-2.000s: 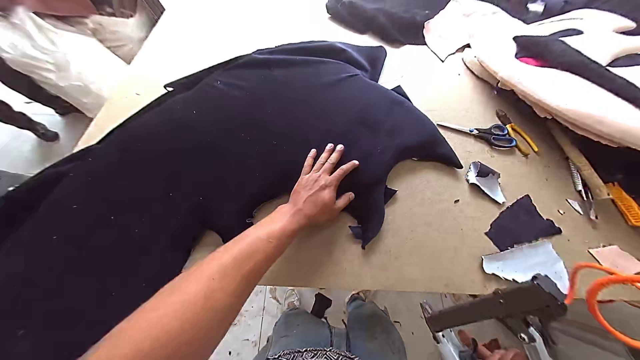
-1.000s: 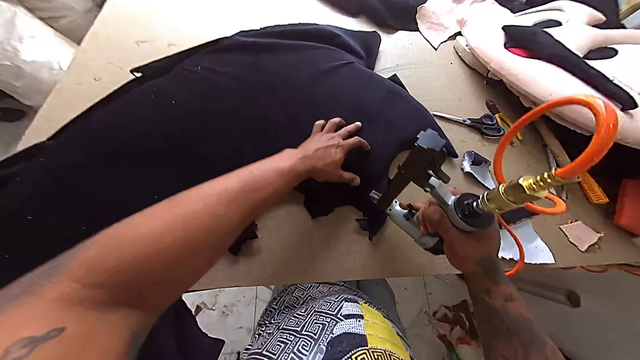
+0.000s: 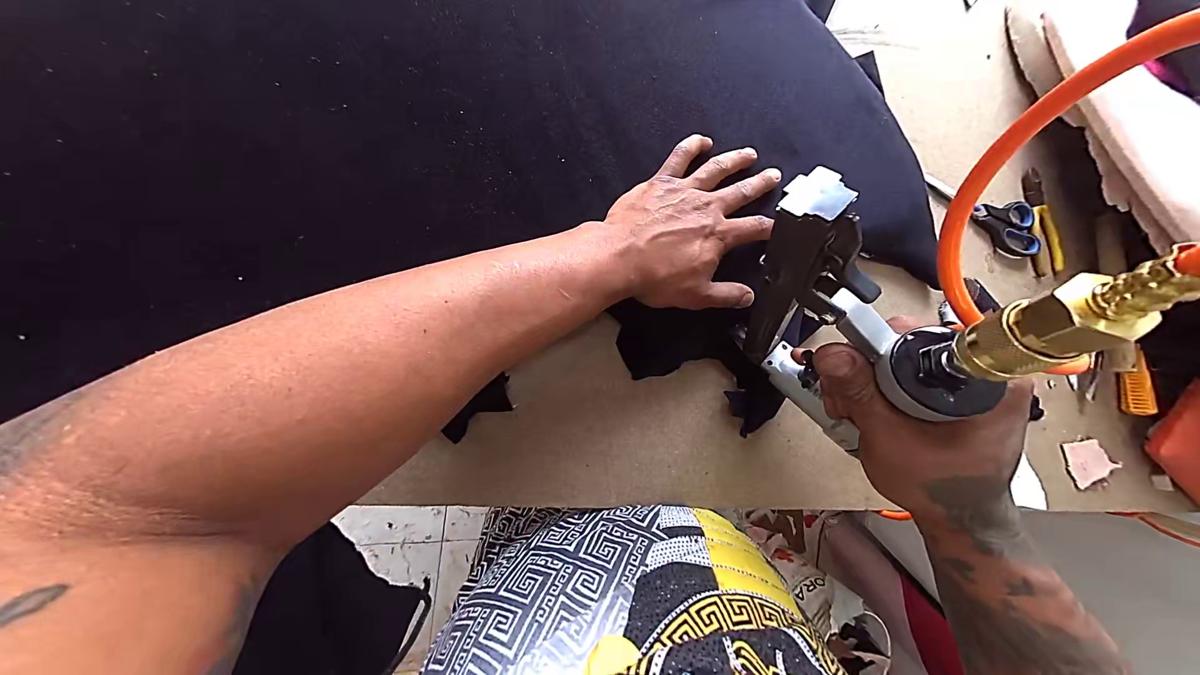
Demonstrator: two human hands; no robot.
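Note:
Dark fabric [image 3: 394, 122] covers a large curved piece on the work table, its ragged edge hanging loose on the near side. My left hand [image 3: 689, 230] lies flat on this fabric, palm down, fingers spread, holding nothing. Just right of its fingers is a pneumatic staple gun [image 3: 797, 272], gripped in my right hand [image 3: 923, 436]. The gun's dark magazine reaches over the fabric near its ragged edge; whether its nose touches the fabric is hard to tell. A brass coupling [image 3: 1022, 337] joins the gun to an orange air hose [image 3: 994, 141].
Scissors [image 3: 1008, 225] with dark blue handles and yellow-handled pliers [image 3: 1048, 234] lie on the table [image 3: 581, 459] at the right. Near them are an orange-handled tool [image 3: 1136, 384], a pink scrap [image 3: 1087, 464] and a pale padded piece [image 3: 1134, 122]. The hose loops above the right side.
Two seconds ago the staple gun was low at the right, below the table edge; it is now up over the fabric's near edge in my right hand. My left hand remains on the fabric.

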